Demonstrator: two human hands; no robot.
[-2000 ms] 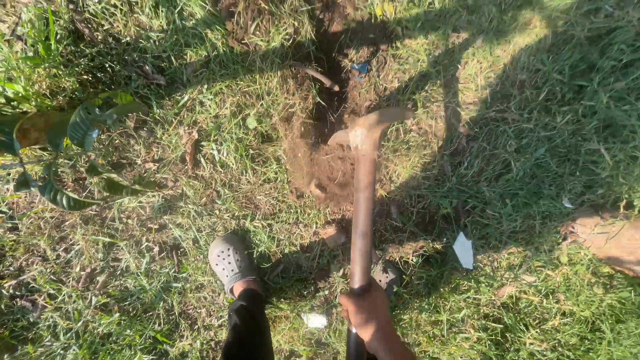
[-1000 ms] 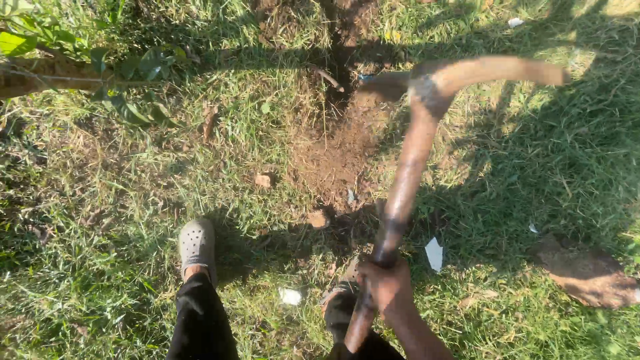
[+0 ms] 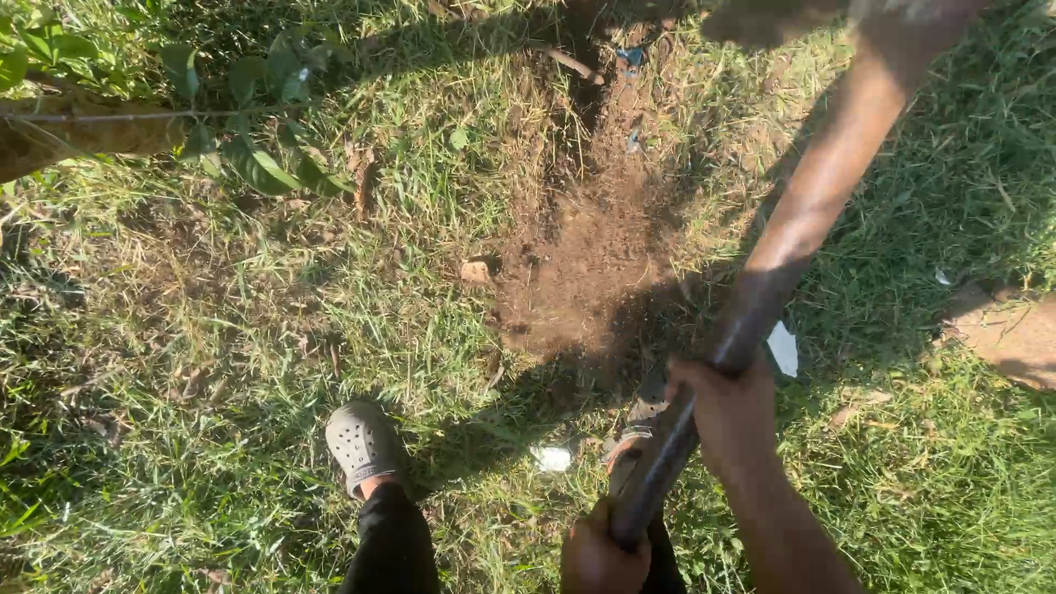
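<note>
The thick handle of a pickaxe [image 3: 813,198] runs from bottom centre to the top right, raised above the ground. Its head is blurred and partly cut off by the top edge. My left hand [image 3: 606,549] is closed round the butt end of the handle, low in the view. Farther up the handle my right hand [image 3: 730,412] grips it, the forearm reaching in from the bottom right. Left of the handle lies a patch of loose brown soil [image 3: 590,272], which leads up into a narrow, dark trench [image 3: 587,99] with a root or stick beside it.
My feet, in grey clogs [image 3: 363,441], stand on the grass below the soil. A small stone [image 3: 476,272] lies at the soil's left edge. White fragments [image 3: 782,349] and a flat rock [image 3: 1011,334] are on the right. A leafy branch [image 3: 256,161] reaches in at upper left.
The pickaxe has risen from the soil towards the upper right. My left hand, not visible in the earlier frames, now shows at the handle's butt. Loose soil covers more of the ground.
</note>
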